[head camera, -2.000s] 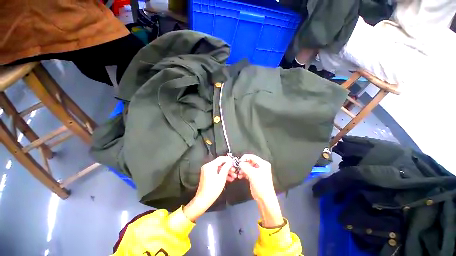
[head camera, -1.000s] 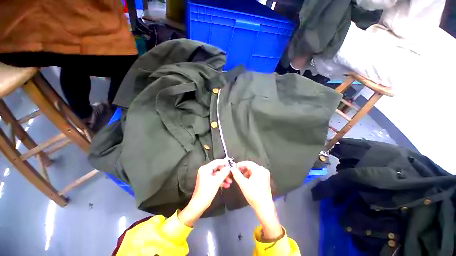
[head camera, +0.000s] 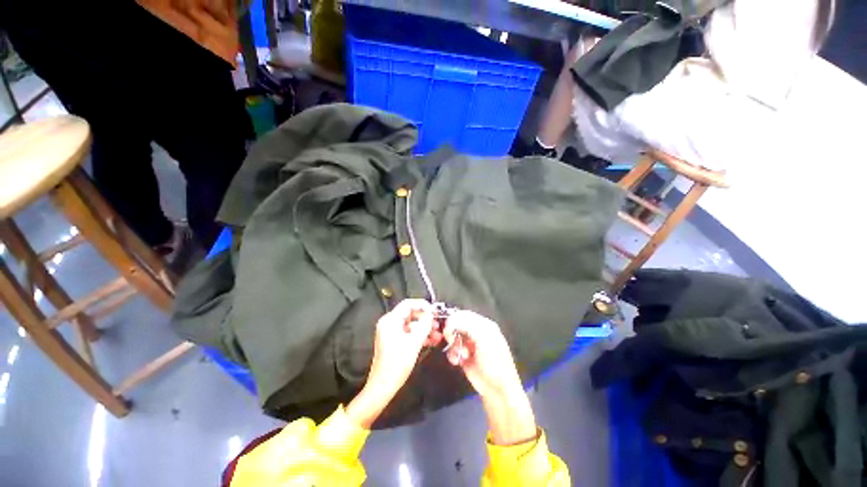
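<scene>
A dark olive-green jacket (head camera: pixel 504 228) lies spread over a low blue crate in front of me. A silvery zipper (head camera: pixel 416 245) runs down its front beside a placket with brass-gold buttons (head camera: pixel 405 250). My left hand (head camera: pixel 404 340) pinches the lower end of the zipper. My right hand (head camera: pixel 478 350) is close beside it with bent fingers and a small pale, shiny piece between them. The piece is too small and blurred to name. The zipper's very end is hidden by my fingertips.
A wooden stool (head camera: pixel 43 162) stands at the left, with a person in dark trousers behind it. A blue crate (head camera: pixel 437 90) is beyond the jacket. A person in pale clothing sits on a stool at upper right. More olive jackets (head camera: pixel 741 333) lie at lower right.
My right hand has moved slightly away from my left fingertips, and the pale piece now shows. The person at the left has risen from the stool. The view has shifted a little.
</scene>
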